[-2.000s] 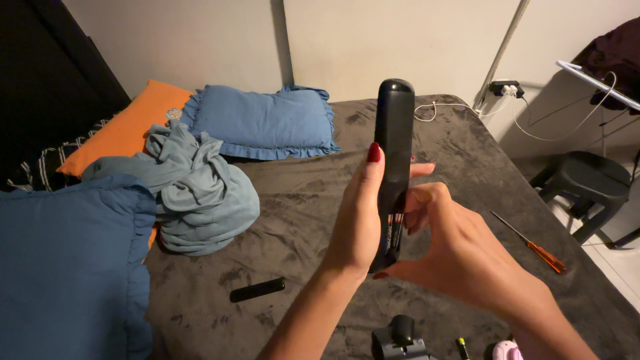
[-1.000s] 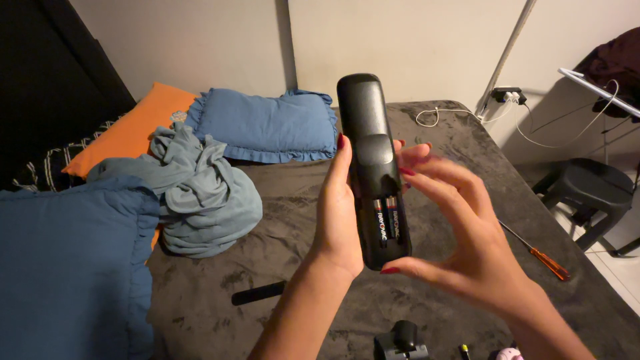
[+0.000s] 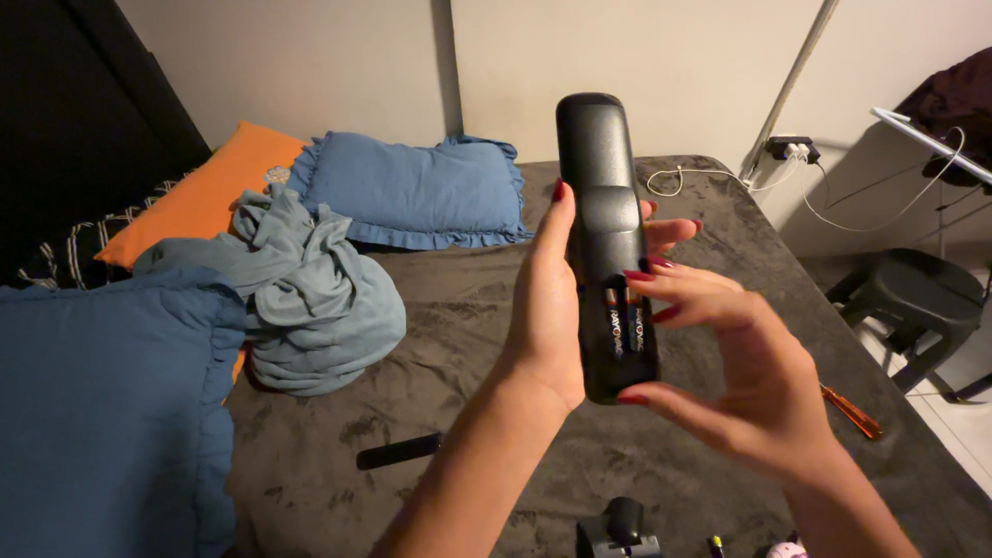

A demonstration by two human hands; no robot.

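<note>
A black remote control (image 3: 597,170) is held upright over the bed, its back toward me and its battery compartment uncovered. Two Rayovac batteries (image 3: 626,325) lie side by side in the compartment. My left hand (image 3: 546,310) grips the remote along its left side, thumb on the edge. With its thumb at the bottom end and fingertips beside the batteries, my right hand (image 3: 736,356) touches the remote's lower right part; some of its fingers reach behind. A slim black piece (image 3: 399,452), perhaps the battery cover, lies on the grey blanket, partly hidden by my left forearm.
On the blanket (image 3: 310,473) lie a screwdriver with an orange handle (image 3: 852,415) at right and a black device (image 3: 620,531) at the bottom. Blue pillows (image 3: 418,186), an orange pillow (image 3: 209,194) and a crumpled blue-grey cloth (image 3: 318,302) are at left. A dark stool (image 3: 918,294) stands beyond the right edge.
The remote has turned from a nearly edge-on view to show its back and the batteries. My right hand's fingers have shifted to beside the battery compartment.
</note>
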